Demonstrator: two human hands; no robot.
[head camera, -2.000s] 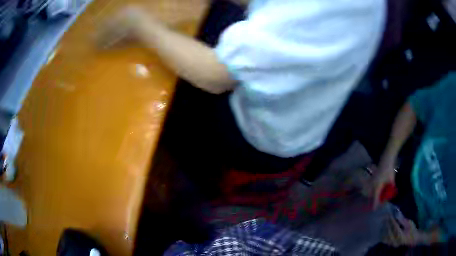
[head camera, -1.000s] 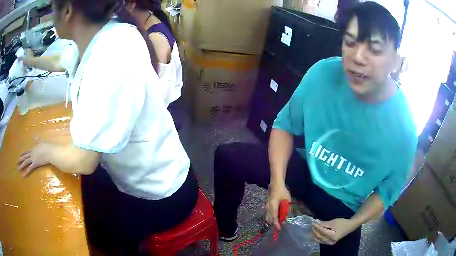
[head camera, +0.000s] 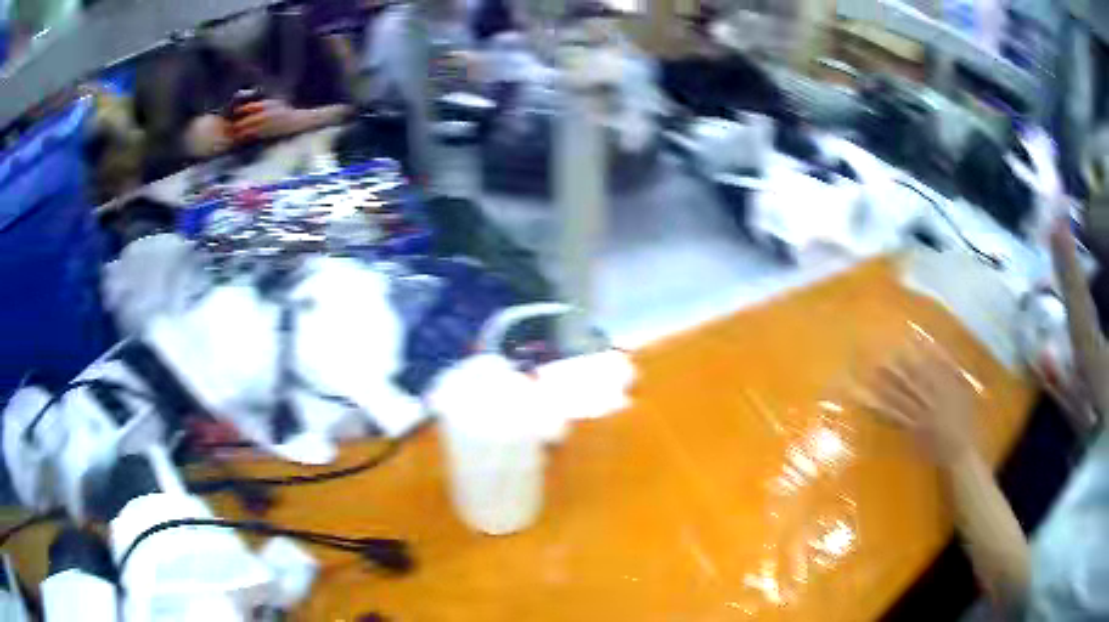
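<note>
Neither of my hands is in view. Nearest in front of me, several white-and-black security cameras (head camera: 183, 553) lie at the lower left of the orange-brown table (head camera: 718, 486), blurred. A black pigtail cable with a chunky connector end (head camera: 387, 554) runs from them across the table. A translucent white bottle (head camera: 493, 450) stands upright to their right. White crumpled tissue or paper (head camera: 590, 384) lies right beside the bottle.
A neighbour's hand (head camera: 918, 395) rests on the table at the right. A blue bin of mixed small parts (head camera: 310, 207) is behind the cameras. A pale upright post (head camera: 581, 219) stands beyond the bottle. More white parts lie farther back.
The view has swung left, from the seated neighbours and floor to the table. The person in the teal shirt has left the view. The neighbour's hand still rests on the table, now at the right.
</note>
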